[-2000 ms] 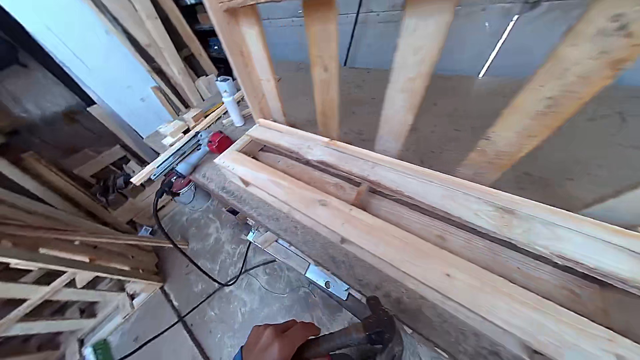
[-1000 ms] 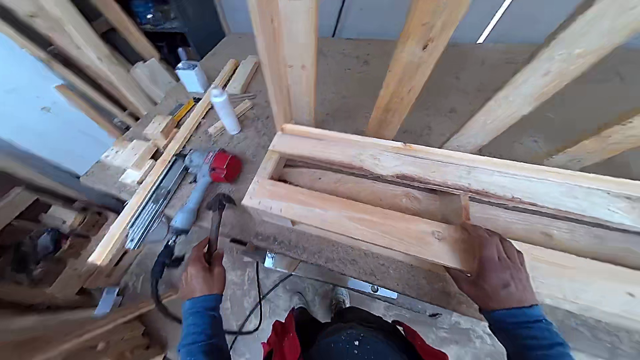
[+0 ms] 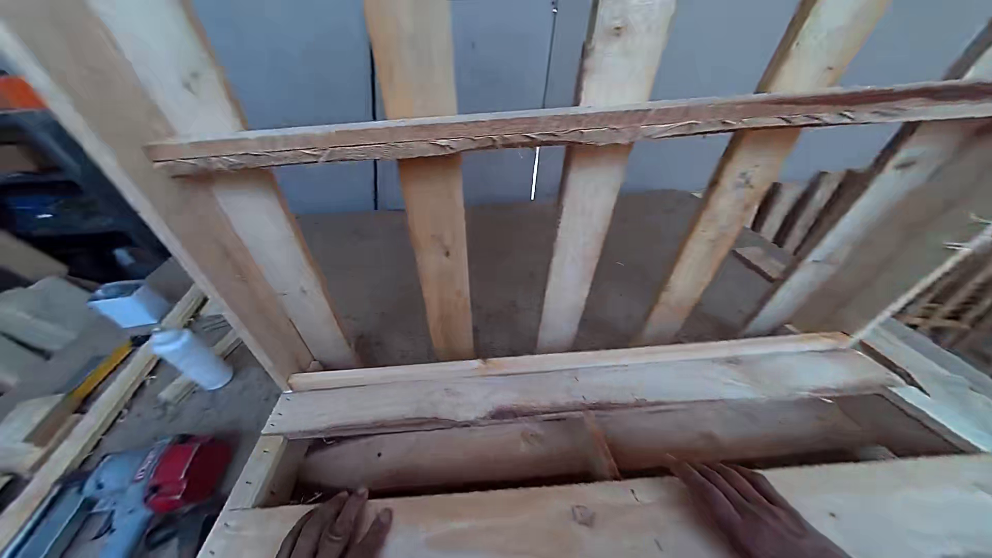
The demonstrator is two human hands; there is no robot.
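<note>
My left hand rests on the near board of a long wooden frame, close to its left end. Farther right, my right hand lies flat on the same board, its fingertips at the inner edge. Neither hand holds anything. Between the near board and the far board is a long gap, with a short wooden cross block in it. Upright slats rise behind the far board, crossed by a rough horizontal batten.
A red and grey power nailer lies at lower left. Beyond it are a white spray can, a white box, wood strips and a yellow-handled tool. Stacked boards stand at right, behind the slats.
My left hand held a hammer one second ago; now it lies without it on the near board. My right hand remains on that board. The view has shifted to the upright slats.
</note>
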